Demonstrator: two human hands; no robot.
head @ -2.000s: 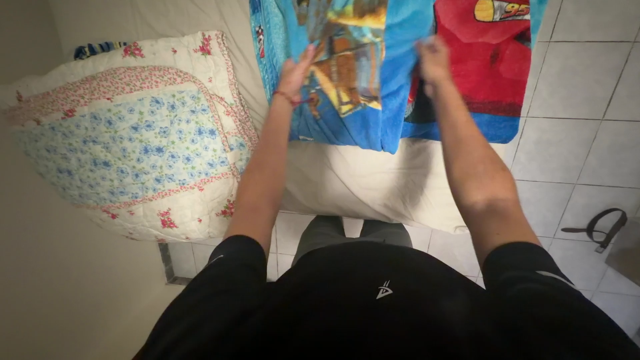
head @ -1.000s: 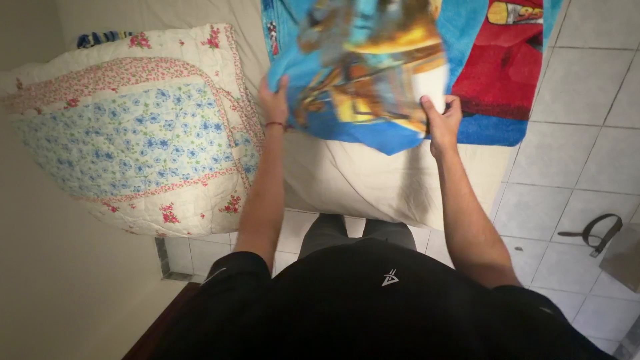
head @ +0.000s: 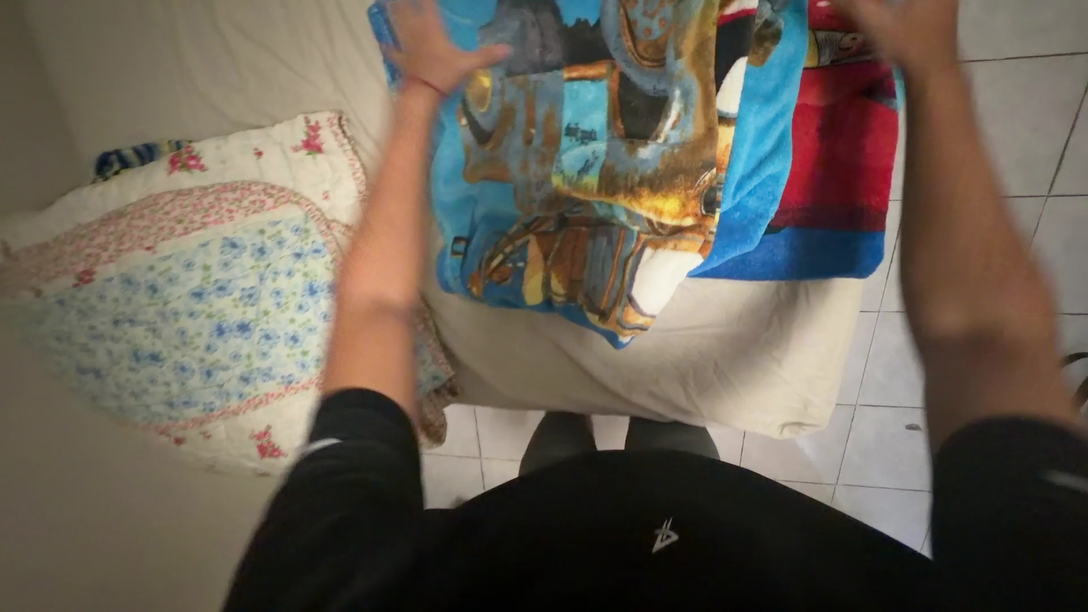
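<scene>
A plush blanket with blue, brown and red printed pictures lies partly folded on the bed, its near edge uneven. Over its upper left part is my left hand, fingers spread, with nothing gripped; whether it touches the cloth is unclear. My right hand is blurred at the top right, near the red part of the blanket, and its fingers are partly cut off by the frame edge. A blue fold runs between the brown print and the red part.
The bed has a cream sheet. A floral quilt lies at the left, with a dark striped cloth behind it. White floor tiles show on the right and below the bed. A dark strap is cut off at the right edge.
My hands have moved farther up and apart. A second ago my right hand held the near right corner of the printed flap; that corner now lies free of it. The view has shifted.
</scene>
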